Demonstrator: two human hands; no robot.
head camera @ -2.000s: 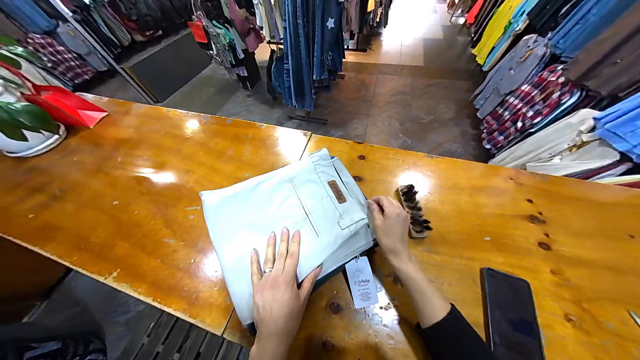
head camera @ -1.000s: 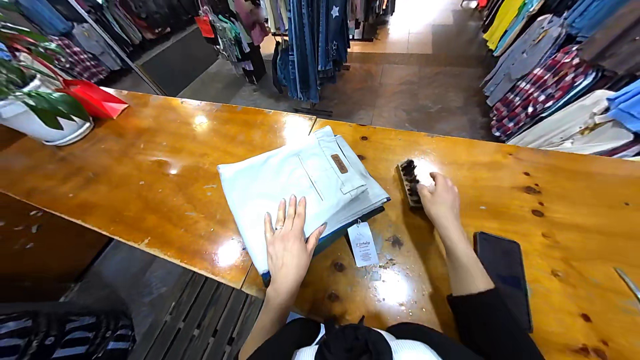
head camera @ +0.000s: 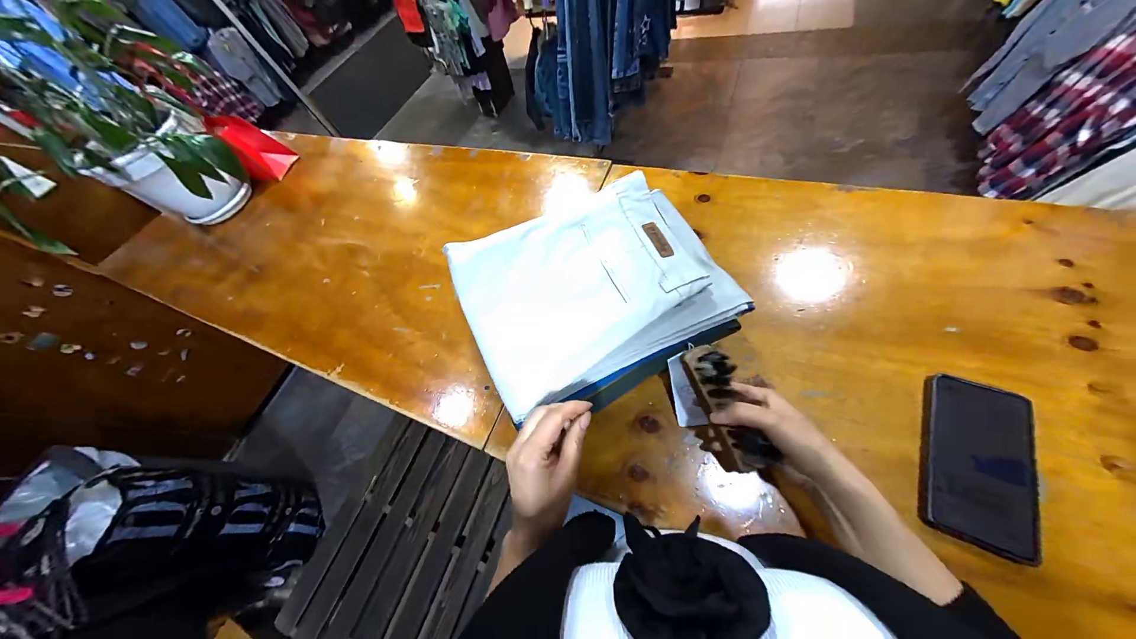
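Observation:
Pale folded trousers [head camera: 568,284] with a brown waistband patch lie on a small stack of folded garments, a dark blue one lowest, on the wooden counter [head camera: 337,275]. At the stack's near corner is my left hand [head camera: 546,461], thumb and fingertips together; whether they pinch the cloth's edge cannot be told. My right hand [head camera: 781,426] grips a dark-bristled brush with a wooden body [head camera: 710,399], blurred, just right of the stack's near edge. Behind the brush a white hang tag [head camera: 682,390] shows in part.
A black phone [head camera: 979,469] lies on the counter at right. A potted plant in a white pot [head camera: 186,186] and a red paper item [head camera: 253,146] stand at left. Hanging jeans [head camera: 581,71] and other clothes are beyond the counter. A slatted wooden platform [head camera: 399,541] is below.
My right hand has picked up the brush from the counter and brought it beside the stack. My left hand has moved off the top of the trousers to the near corner.

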